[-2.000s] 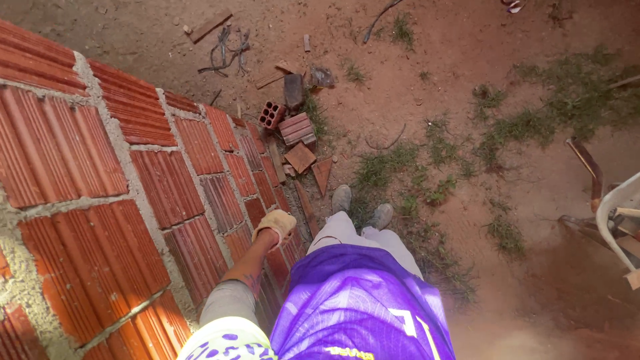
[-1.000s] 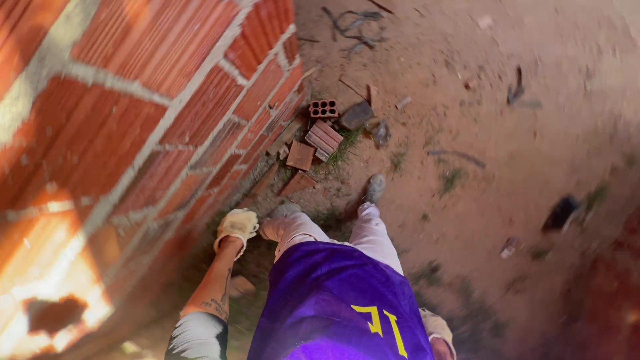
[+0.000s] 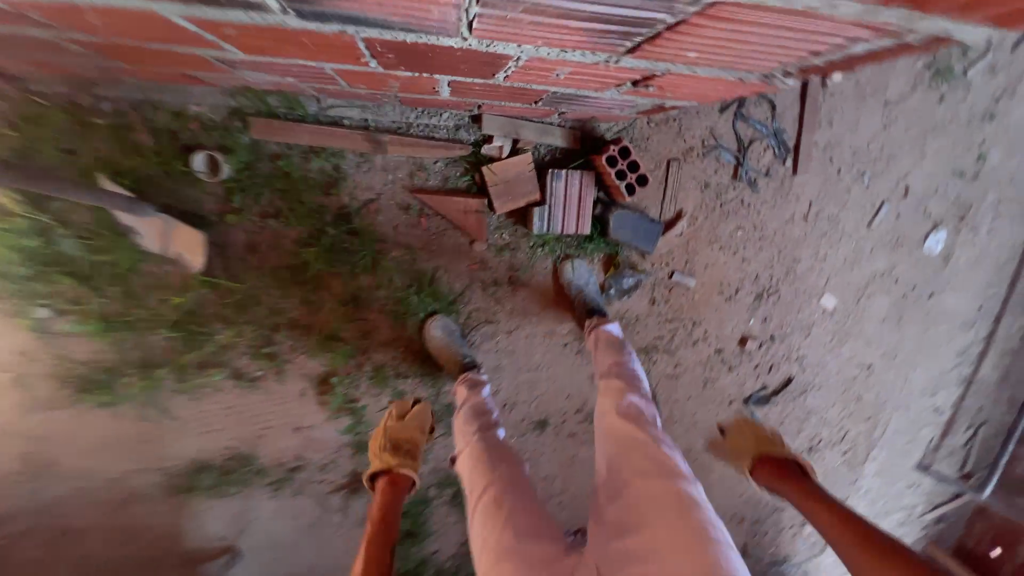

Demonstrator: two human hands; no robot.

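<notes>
My left hand [image 3: 402,440], in a tan work glove, hangs to the left of my legs with its fingers curled; no object shows in it. On the other side, my right hand [image 3: 748,444] wears a matching glove and is blurred, so its fingers are hard to read. Beyond my boots lie a hollow clay brick [image 3: 622,170] with round holes, a ribbed brick piece [image 3: 570,202], a square tile-like brick piece [image 3: 513,182] and a dark grey block [image 3: 634,230]. Neither hand touches them.
A brick wall [image 3: 448,60] with mortar joints runs across the top. Wooden boards [image 3: 360,140] lie at its foot. Grass, a white pipe end [image 3: 210,165] and a blurred board [image 3: 164,236] are at the left. Dark tangled strips [image 3: 752,140] lie at the upper right.
The view has swung strongly, so the wall now spans the top instead of the left side. The right hand has come fully into view, and the left hand appears away from the wall.
</notes>
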